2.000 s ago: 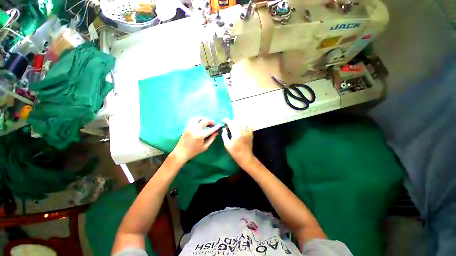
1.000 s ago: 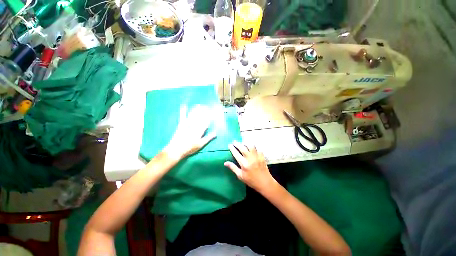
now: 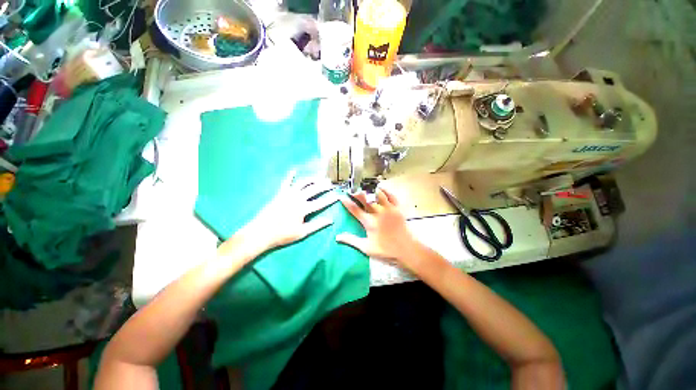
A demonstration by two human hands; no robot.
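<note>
A bright green fabric panel point(image 3: 259, 156) lies on the white table left of and under the needle area, its near part hanging over the front edge. My left hand point(image 3: 294, 213) lies on the panel with fingers apart, left of the presser foot. My right hand point(image 3: 381, 227) rests at the panel's right edge, fingertips just in front of the presser foot point(image 3: 368, 185), fingers apart. The cream sewing machine point(image 3: 534, 145) stands right of the panel. Glare blurs the needle area; whether either hand pinches the cloth does not show.
Black-handled scissors point(image 3: 484, 232) lie right of my right hand. A box of metal bits point(image 3: 571, 221) is at the table's right end. A green pile point(image 3: 80, 171) is at left, another point(image 3: 526, 327) below right. A colander point(image 3: 177, 34) and an orange-yellow bottle point(image 3: 378, 42) stand behind.
The panel has moved away from me, its fold now beside the presser foot. Both hands have moved from the panel's near part up to the needle area. The camera view has shifted.
</note>
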